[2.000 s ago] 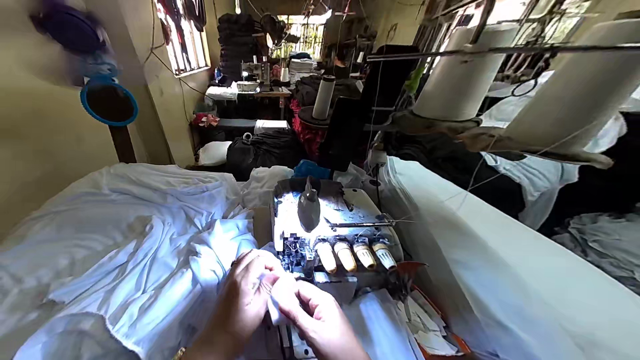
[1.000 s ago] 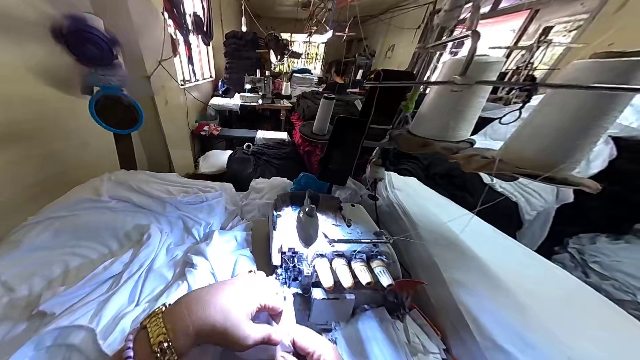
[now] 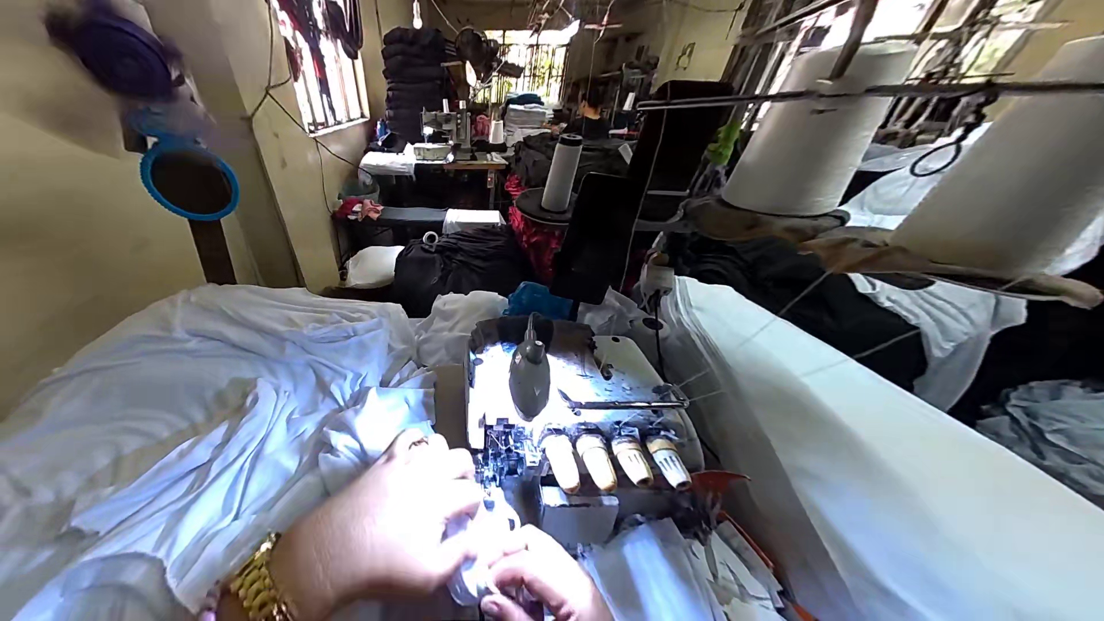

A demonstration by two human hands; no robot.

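Observation:
An overlock sewing machine (image 3: pixel 569 379) with a row of several thread tension knobs stands in front of me, lit by a small dark lamp (image 3: pixel 530 379). My left hand (image 3: pixel 401 509), a gold-coloured watch or bracelet on its wrist, is just left of and below the needle area, its fingers closed on white fabric (image 3: pixel 473 578). My right hand (image 3: pixel 548 573) pinches the same fabric from the right, its fingertips close to the left hand's. The fingers and glare hide part of the cloth and the presser foot.
White cloth (image 3: pixel 259 388) is heaped on the left. Large white thread cones (image 3: pixel 819 129) stand at the upper right above a long white fabric stack (image 3: pixel 828 440). Cut pieces and a scissors-like tool lie in an orange container (image 3: pixel 763 552) right of the machine. Another sewing machine (image 3: pixel 448 129) stands farther back.
From two seconds ago, my left hand has turned so its back and the gold wristband show more. Both hands stay together on white fabric before the machine.

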